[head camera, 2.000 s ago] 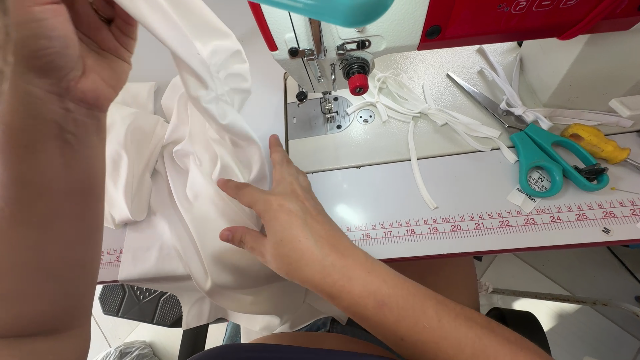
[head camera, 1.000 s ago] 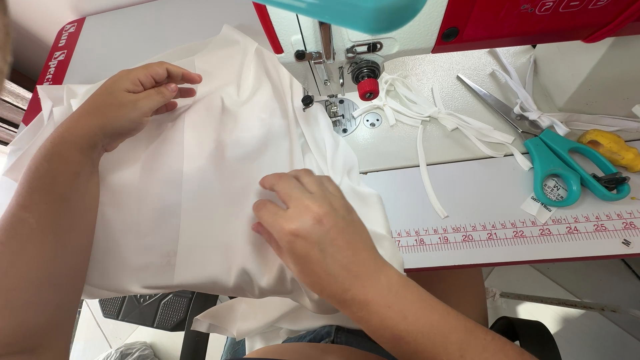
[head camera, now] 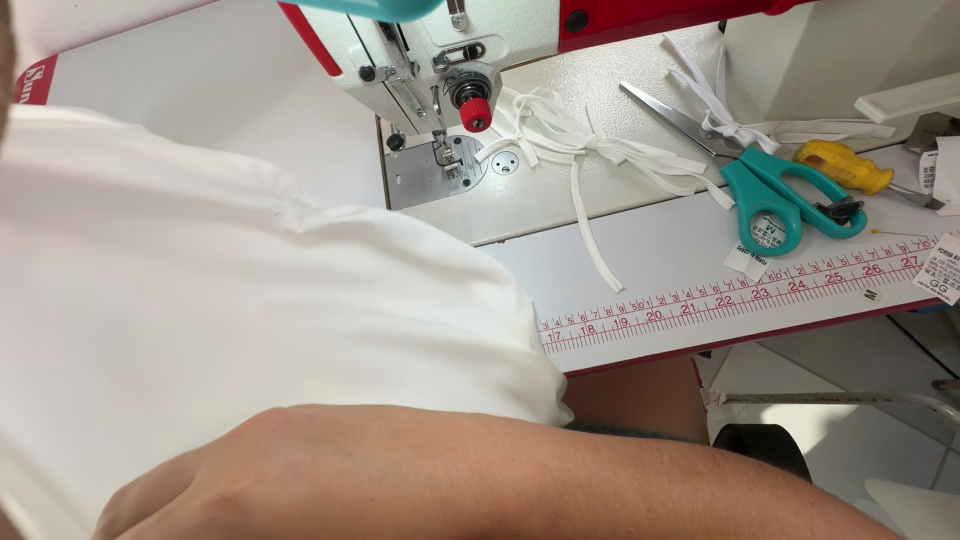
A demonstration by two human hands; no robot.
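Note:
White fabric spreads over the left half of the view, its rounded right edge lying over the printed ruler edge of the table. The back of my right hand is low at the left, against the fabric, with the forearm crossing the bottom. Its fingertips are hidden, so whether it grips the cloth cannot be told. My left hand is not plainly visible; only thin blurred slivers show at the left edge. Beyond the cloth stands a sewing machine, its presser foot above the metal needle plate, apart from the fabric.
Right of the needle lie knotted white fabric strips, teal-handled scissors with blades apart, and a yellow-handled screwdriver. Printed fabric labels and a pin lie near the table's ruler edge.
My right hand has moved toward the lower left. My left hand, over the fabric a second ago, has left the view. The cloth, bunched two seconds ago, is spread wider.

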